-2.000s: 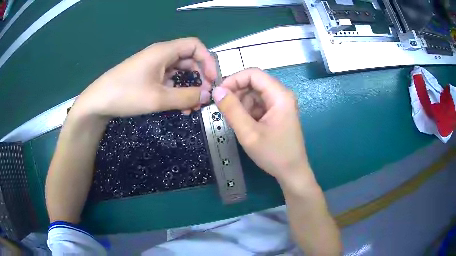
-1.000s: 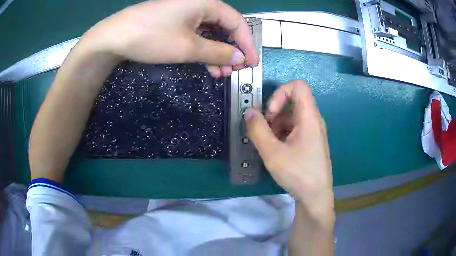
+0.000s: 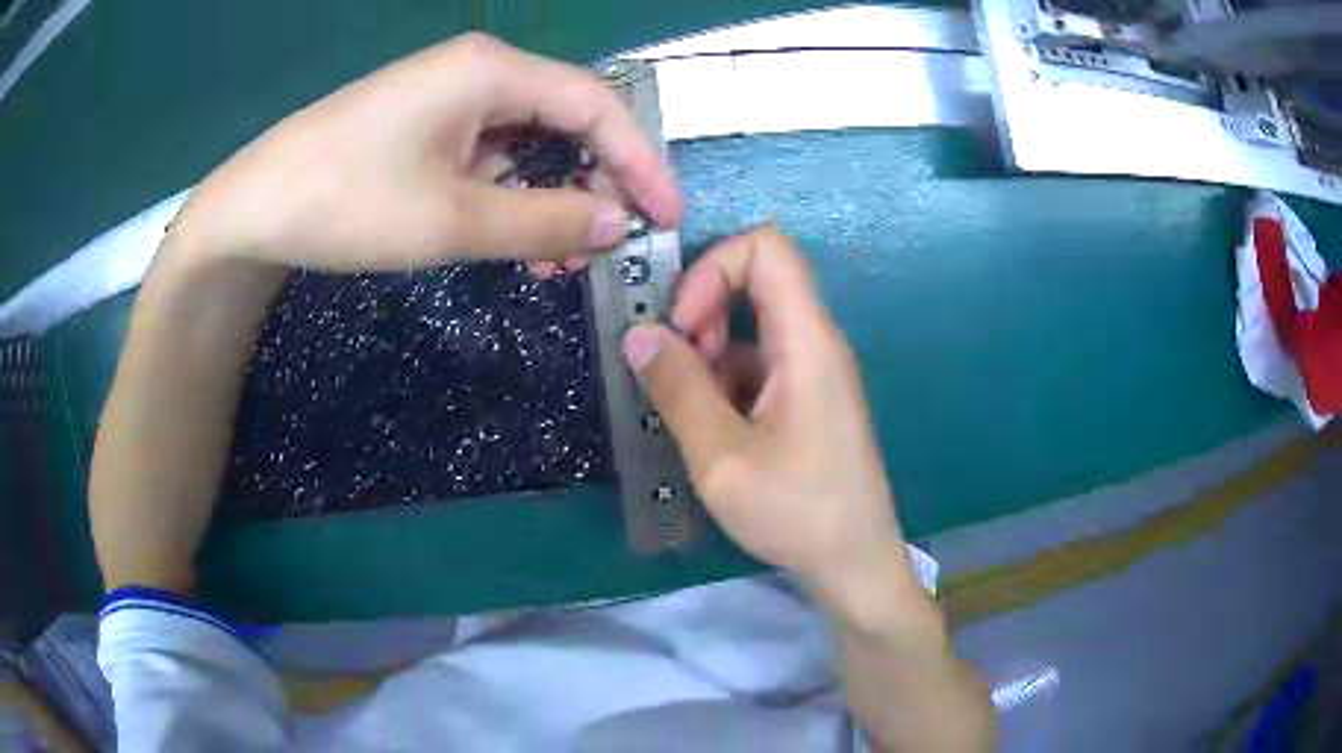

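Note:
The grey fixture bar (image 3: 662,461) stands upright in view along the right edge of the black parts tray (image 3: 427,390), which is full of glittering dark rings. My left hand (image 3: 398,169) is over the tray and the bar's upper part. Small dark ring parts (image 3: 545,159) show inside its curled fingers, and its thumb and forefinger meet at the bar. My right hand (image 3: 787,427) is at the bar's right side, its thumb tip over the middle of the bar and its fingers curled. Whether it pinches a ring is too small to tell.
White strips (image 3: 824,91) run behind the tray. A white machine frame (image 3: 1096,125) is at the upper right. A crumpled white and red cloth (image 3: 1277,309) lies at the right edge. Part of a dark ribbed block (image 3: 21,383) shows at the far left.
The view has shifted between frames. My right hand has gone from the left fingertips down to the middle of the bar and stays by it. My left hand remains at the bar's upper part.

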